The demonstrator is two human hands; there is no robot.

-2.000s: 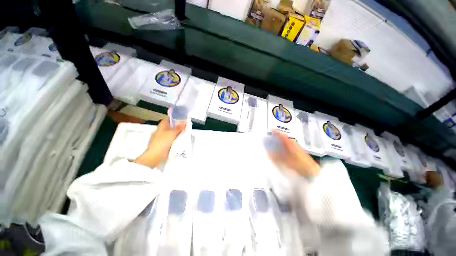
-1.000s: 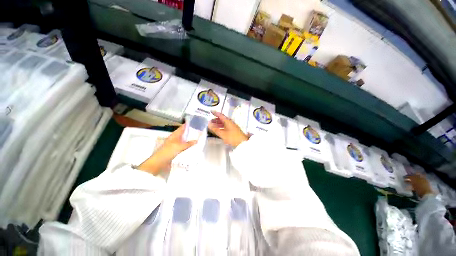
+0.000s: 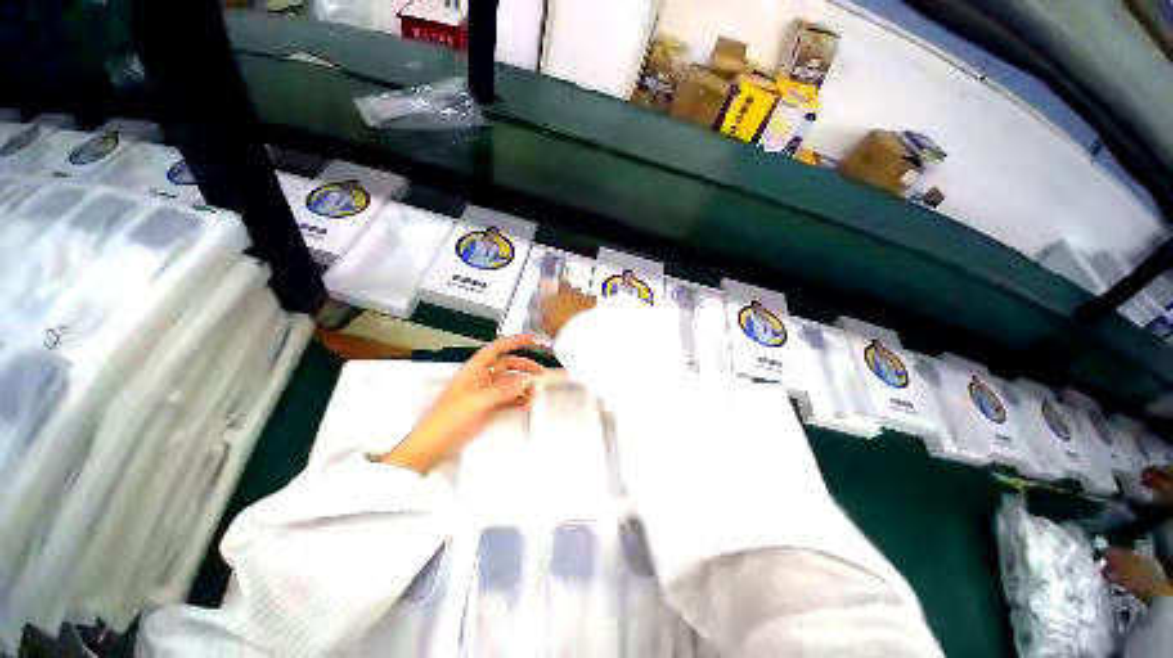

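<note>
A large white blister tray (image 3: 373, 399) lies in front of me, with bagged handheld devices (image 3: 499, 559) in its near compartments, their grey-blue ends showing. My left hand (image 3: 479, 399) is over the tray's far edge, fingers spread, with nothing visible in it. My right hand (image 3: 563, 309) is at an open gift box base (image 3: 525, 309) in the row beyond the tray. A grey-ended device shows in that box beside its fingers. My sleeve partly hides this hand, so its grip is unclear. Closed boxes with round logos (image 3: 485, 248) stand beside it.
Tall stacked trays (image 3: 142, 424) stand at left beside a black post (image 3: 238, 167). A green shelf (image 3: 643, 148) runs above the box row, with a crumpled clear bag (image 3: 418, 103) on it. At right, a co-worker's hand (image 3: 1138, 572) is by a bag of whitish pieces (image 3: 1055, 578).
The box row has shifted left. The device my left hand held is no longer in it. My right hand has moved from beside that device to the open box.
</note>
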